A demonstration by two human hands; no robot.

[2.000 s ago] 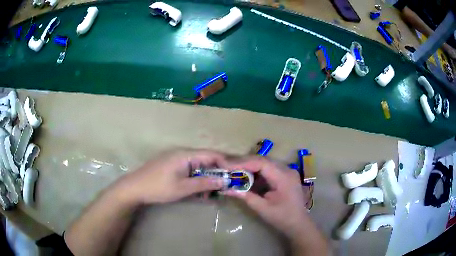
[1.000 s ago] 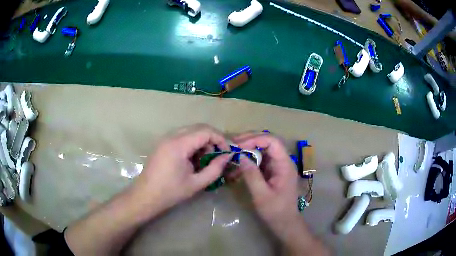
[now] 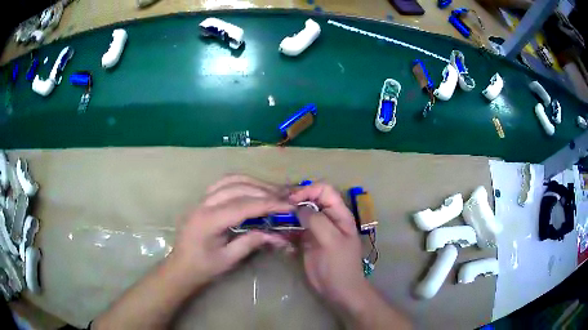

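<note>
My left hand and my right hand hold a part-filled housing between them over the brown paper. Blue shows inside it, with a white rim at the right end; my fingers hide much of it. A battery-and-board assembly lies just right of my right hand, its blue cell beside a tan pad, with wires running down to a small green board. Another blue piece shows partly behind my right fingers.
The shell pile is at the left. Several white shells lie at the right, near a black coil on white paper. The green belt carries shells, battery assemblies, a part-filled housing and a white strip.
The green board seen at my left fingers a second ago no longer shows; the held piece now lies lengthwise between my hands with blue along it. The whole view has shifted slightly.
</note>
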